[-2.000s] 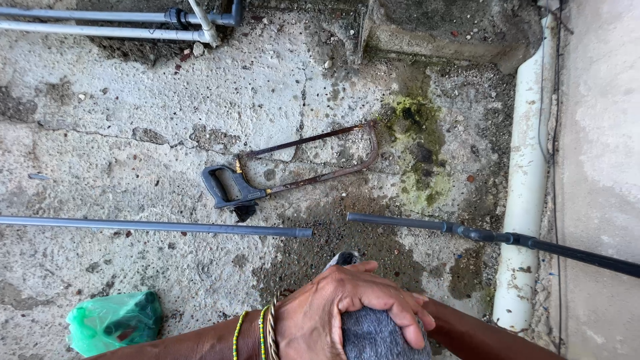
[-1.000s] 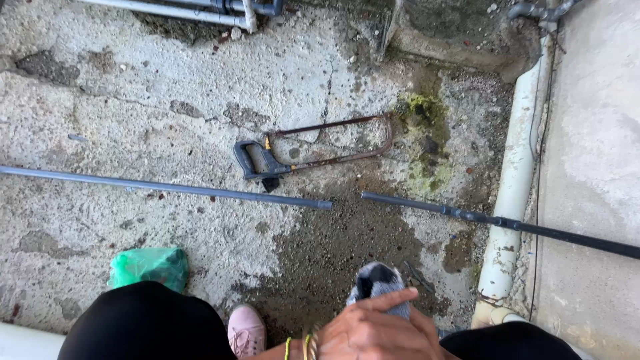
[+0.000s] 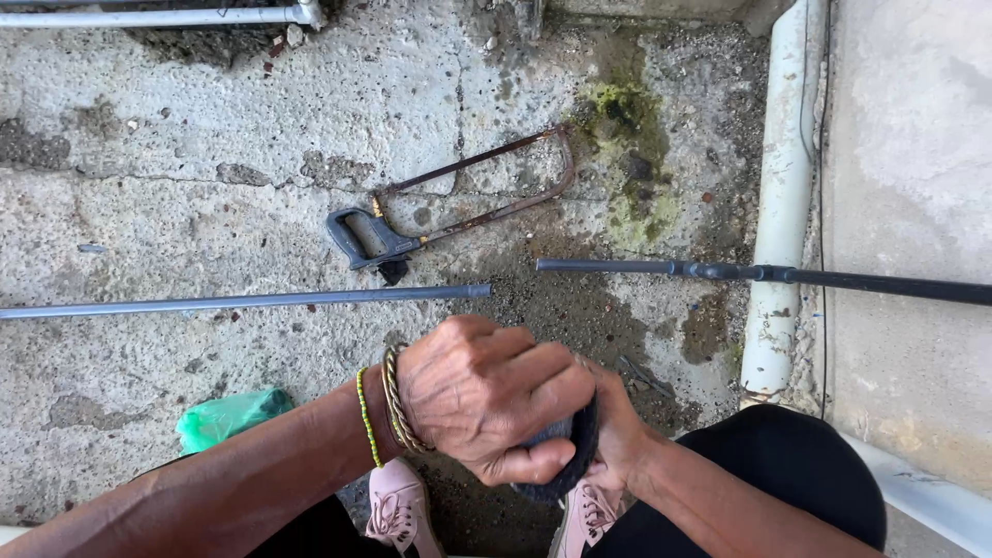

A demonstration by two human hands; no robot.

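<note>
My left hand (image 3: 496,395), with bracelets at its wrist, is closed around a bunched grey cloth (image 3: 554,465) with a dark edge. On the cloth's other side my right hand (image 3: 620,434) grips it too, partly hidden behind my left. Past my hands lie two separate lengths of pipe: a grey pipe (image 3: 256,301) ends at the centre, and a thinner grey pipe (image 3: 604,266) with fittings (image 3: 721,271) joins a black pipe (image 3: 891,284) at the right. A gap parts their facing ends. Beyond them a rusty hacksaw (image 3: 496,211) with a grey handle lies on the concrete.
A green plastic bag (image 3: 225,418) lies at the lower left. At the right a thick white pipe (image 3: 781,155) runs along the wall (image 3: 914,155), under the black pipe. Another white pipe (image 3: 155,17) crosses the top left. My pink shoes (image 3: 399,504) stand below my hands.
The hands have come together around the cloth, which showed more beyond them one second ago. The view has shifted. Pipes and hacksaw keep their arrangement on the ground.
</note>
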